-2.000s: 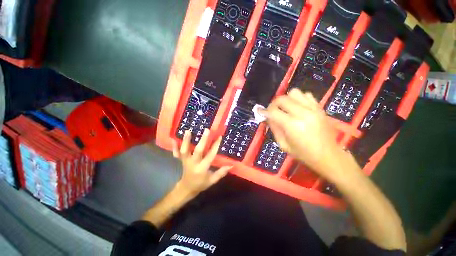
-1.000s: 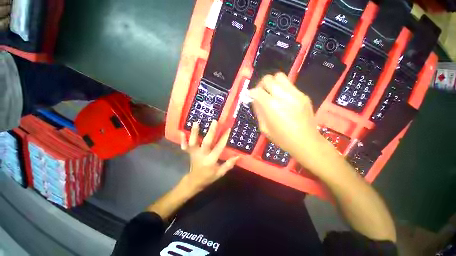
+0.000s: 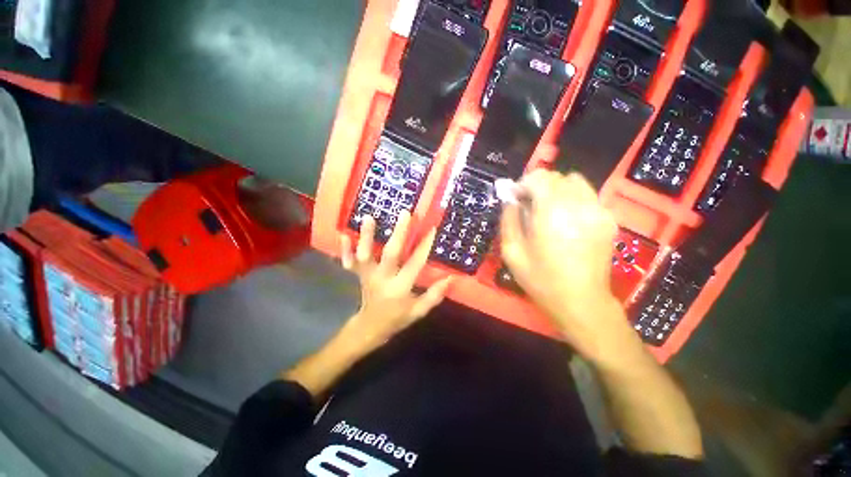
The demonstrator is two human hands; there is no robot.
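Observation:
A bright red tray (image 3: 338, 191) holds several black keypad phones, such as the one (image 3: 467, 228) near its lower edge. Plain glossy black covers (image 3: 523, 107) lie over the phones' upper parts. My right hand (image 3: 560, 238) pinches a small white wipe (image 3: 507, 191) at the foot of a cover, by the navigation pad of the second phone from the left. My right hand hides part of the phone to its right. My left hand (image 3: 387, 270) has its fingers spread, with the tips on the tray's lower edge and the leftmost phone's keys.
The tray lies on a dark green bench (image 3: 224, 74). Another dark tray with a red edge (image 3: 84, 79) is at the upper left. A red stool (image 3: 191, 233) and stacked red-edged trays (image 3: 103, 307) stand at the left. A red-and-white label (image 3: 827, 133) shows at the right edge.
My right hand has moved down and right with the wipe, uncovering the glossy cover it was over. My left hand stays in about the same place on the tray edge.

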